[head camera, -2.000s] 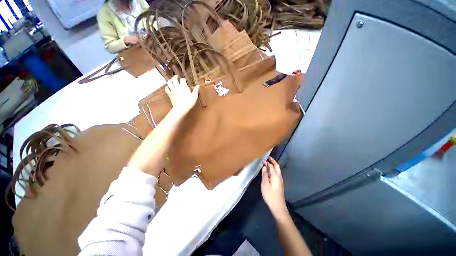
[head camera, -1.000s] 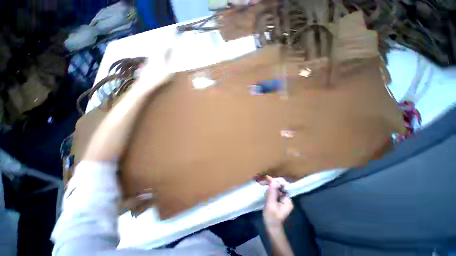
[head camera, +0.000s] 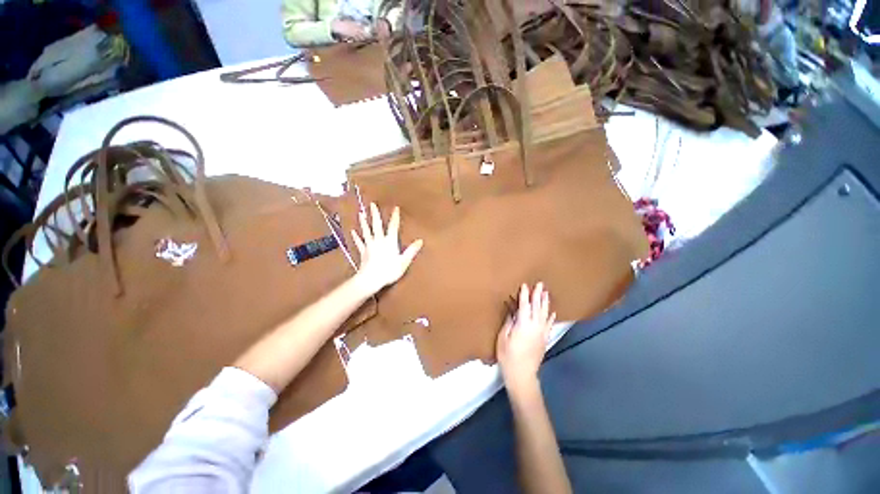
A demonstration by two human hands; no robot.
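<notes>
A tan bag panel (head camera: 521, 232) lies flat on top of the right stack, its handle arched at the back and a small pale piece at its top seam. My left hand (head camera: 384, 253) rests on its left side, fingers spread, holding nothing. My right hand (head camera: 526, 333) lies on its front edge; a small dark part of what look like thread snips (head camera: 510, 306) shows beside the fingers, mostly hidden. Another panel (head camera: 212, 299) with a dark brand label (head camera: 312, 251) and a crumpled shiny patch lies on the left pile.
A white table (head camera: 434, 410) carries both piles. A grey machine housing (head camera: 724, 309) borders the right side. Tangled handles (head camera: 666, 68) lie at the back right, a red patterned bundle (head camera: 655, 230) by the housing. Another person's hands and light sleeve (head camera: 309, 24) are at the back.
The labelled panel has moved from the right stack onto the left pile. My left hand has let it go and come back to the right stack. My right hand now rests on the panel there.
</notes>
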